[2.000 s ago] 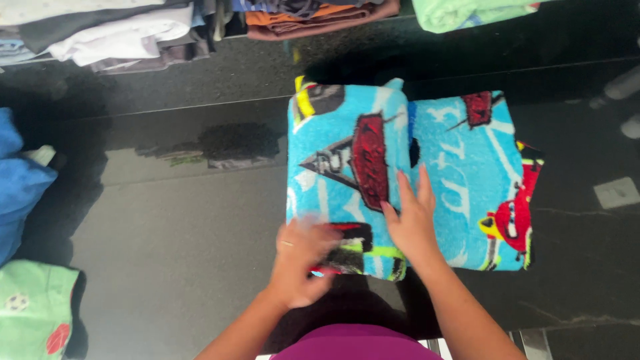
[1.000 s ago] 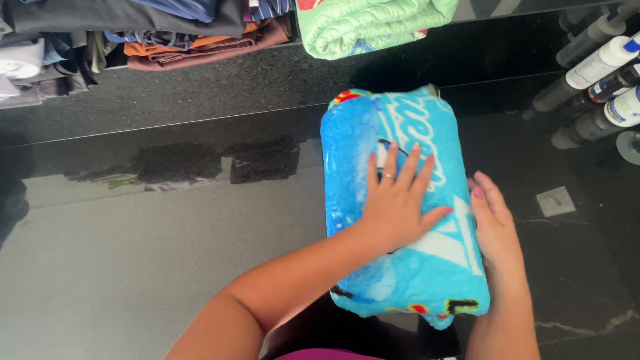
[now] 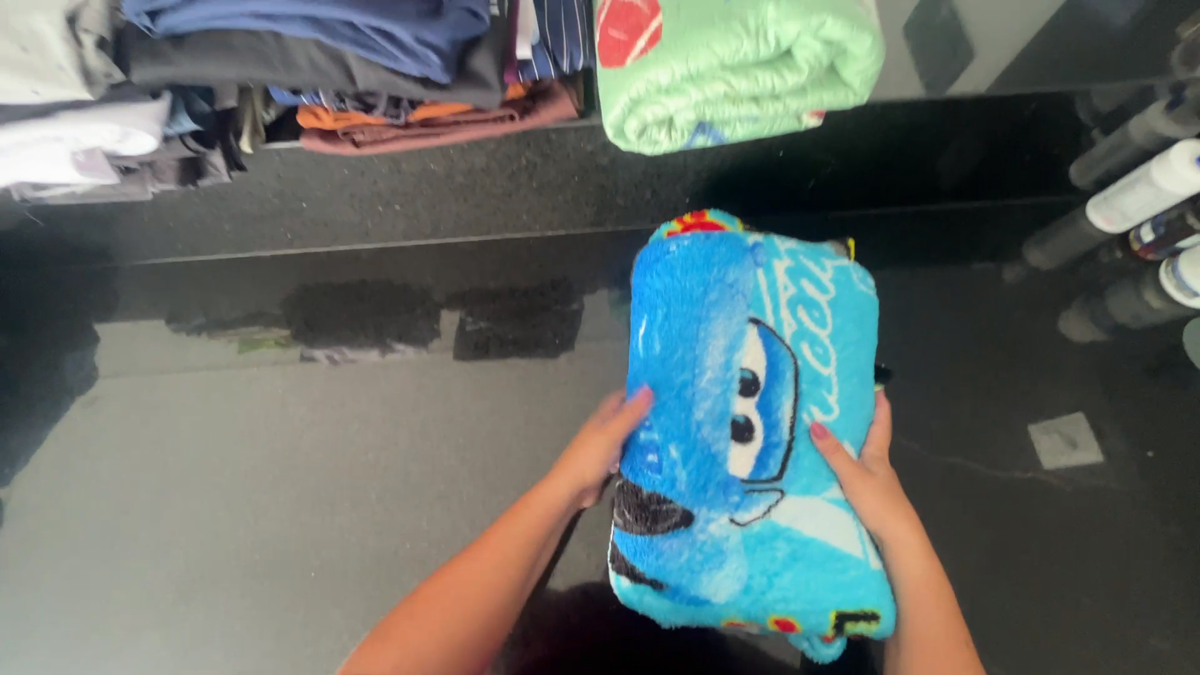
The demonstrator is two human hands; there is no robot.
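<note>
A folded blue fleece blanket (image 3: pixel 698 375) with a cartoon car face and white lettering is held between my two hands, over the dark glossy countertop (image 3: pixel 281 487). My left hand (image 3: pixel 605 445) grips its left side, thumb on top and fingers mostly hidden at the edge. On the opposite side, my right hand (image 3: pixel 862 459) holds the edge, with the thumb lying on the upper face and fingers along the side. The blanket is a thick, compact rectangle. Whether its underside touches the counter cannot be told.
Behind a raised dark stone ledge (image 3: pixel 422 192) lie stacks of folded clothes (image 3: pixel 319 56) and a rolled light green quilt (image 3: pixel 731 84). Several bottles (image 3: pixel 1148 187) stand at the right edge. A small square plate (image 3: pixel 1066 441) is set in the counter at right.
The blanket, wider and part unfolded two seconds ago, is now a compact bundle. My left hand has moved from its top to its left edge. The view has shifted.
</note>
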